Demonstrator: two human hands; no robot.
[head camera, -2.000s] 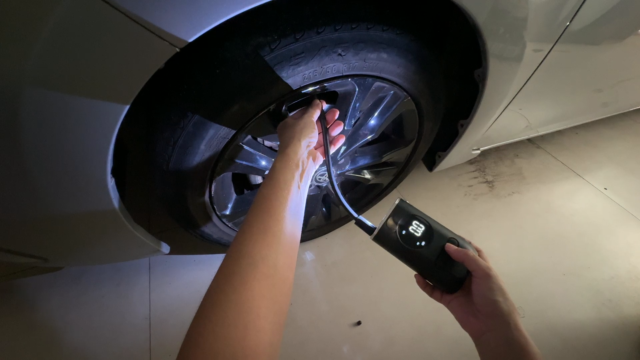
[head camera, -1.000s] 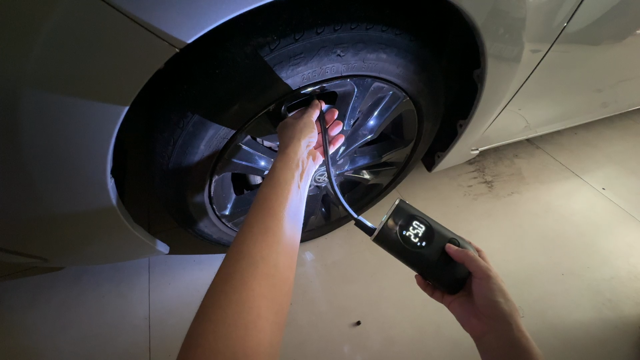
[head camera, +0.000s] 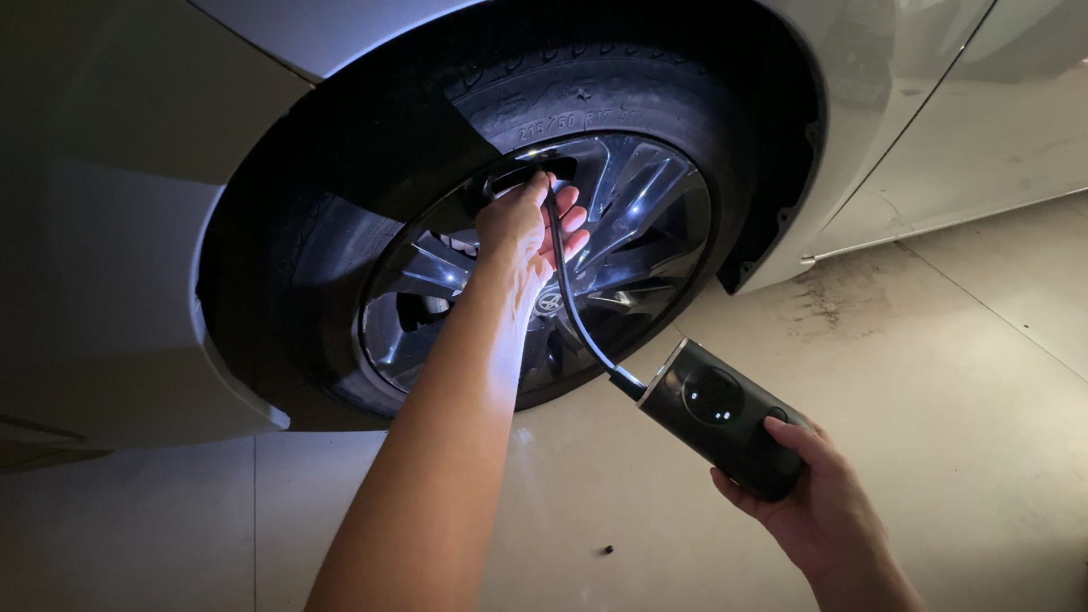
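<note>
My left hand (head camera: 535, 217) is at the upper part of the car's alloy wheel (head camera: 642, 200), its thumb and forefinger pinching the upper end of a black air hose (head camera: 568, 293). The hose tip and the tire valve are hidden by the fingers. From there the hose curves down to a dark portable tire inflator (head camera: 722, 416), which my right hand (head camera: 816, 484) holds tilted at the lower right, thumb beside its button. The inflator's round display shows only small lit marks, and a light shines at its hose end. Around the wheel is the black tire (head camera: 586, 98).
The silver car's fender (head camera: 110, 255) arches round the tire at left, and its door panel (head camera: 977, 153) is at the upper right. A small black cap-like piece (head camera: 608, 550) lies on the tiled floor (head camera: 960, 408), which has dark smudges near the car.
Large digits lit on the inflator's display in both earlier frames, differing between them, no longer show. Both hands and the hose have stayed in place.
</note>
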